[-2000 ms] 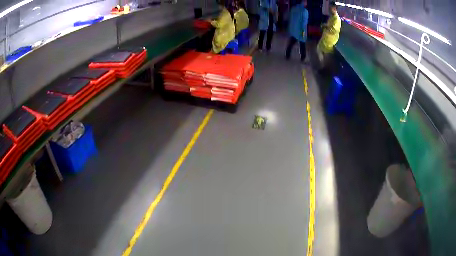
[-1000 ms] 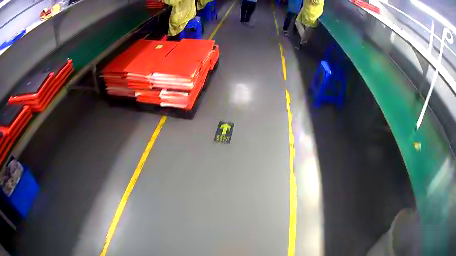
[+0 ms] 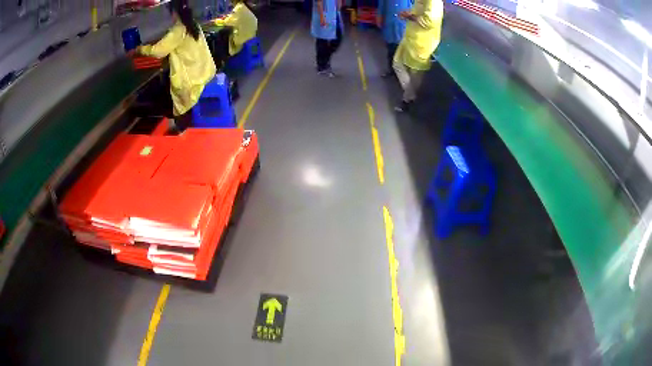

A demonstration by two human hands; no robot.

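Neither of my hands is in the picture. Nearest in front of me, a low pile of flat red-orange boards [image 3: 168,168] lies on a dark base on the floor at the left. Pale layers show along its near side. A dark floor sign with a yellow-green arrow [image 3: 272,317] is at the bottom centre of the aisle.
Green conveyor benches run along the left [image 3: 68,136] and right [image 3: 529,143]. A blue stool [image 3: 463,191] stands at the right bench. Two people in yellow smocks are at the left bench; others in blue and yellow stand further down the aisle.
The view has moved forward along the aisle. The red pile, floor sign and right stool are nearer. The waste bins and the laptops on red trays at the left have left the picture.
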